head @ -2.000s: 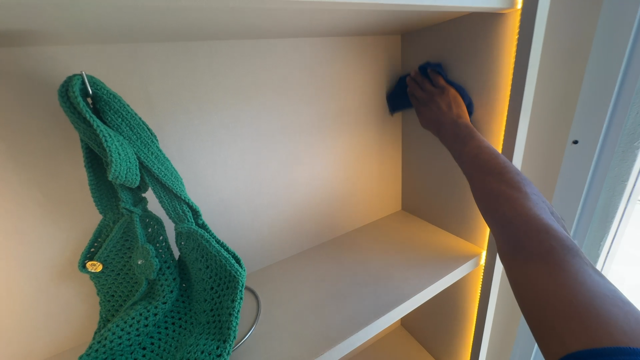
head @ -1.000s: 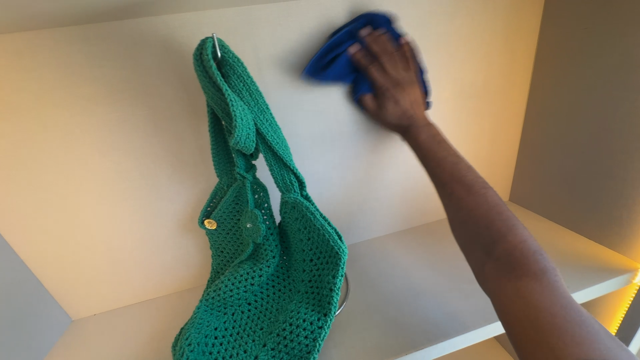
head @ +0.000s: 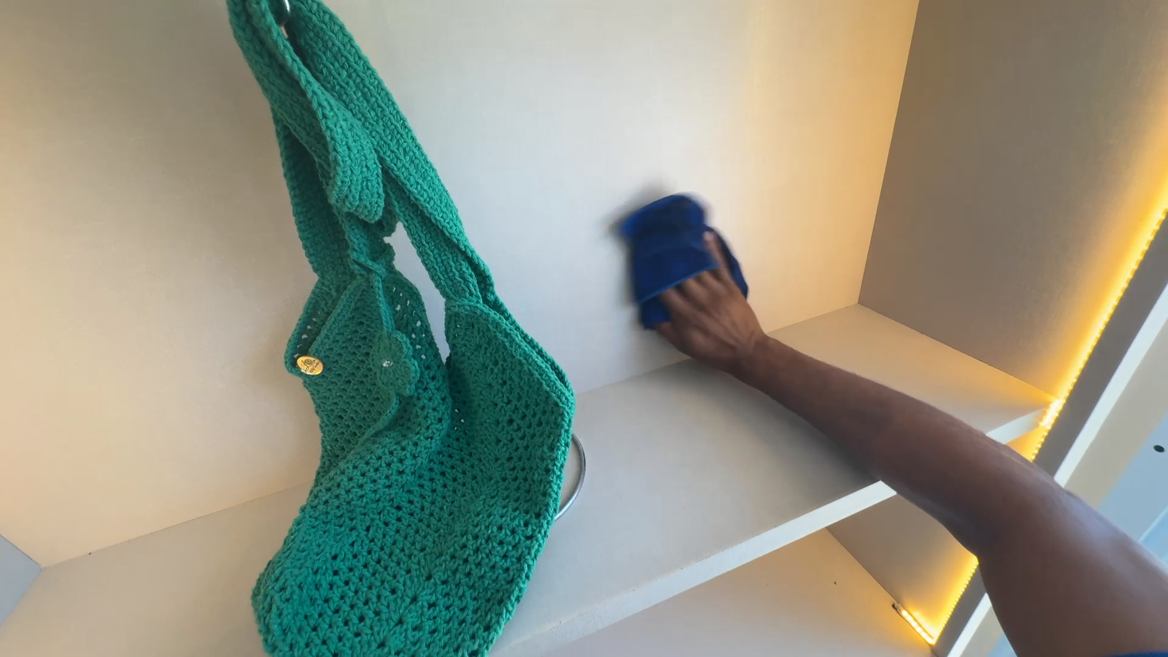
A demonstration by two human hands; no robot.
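My right hand [head: 716,315] holds a folded blue cloth [head: 671,251] against the back panel [head: 547,119] of a shelf unit, a little above the shelf board [head: 693,447]. The cloth is slightly blurred. To the left of the hand a green crocheted bag [head: 429,474] hangs by its straps from a metal hook [head: 281,11]. A round gold-coloured tag [head: 309,365] sits on the bag's edge. Part of a metal ring [head: 575,479] shows behind the bag, low on its right side. My left hand is out of view.
The side panel [head: 1013,173] closes the compartment on the right, with a lit LED strip [head: 1109,315] along its front edge. Under the board lies a lower shelf [head: 766,602]. The hanging bag stands in front of the compartment's left part.
Two seconds ago my right hand had the blue cloth on the right side panel; one second ago it was high on the back panel. Now hand and cloth are lower there. The view has shifted.
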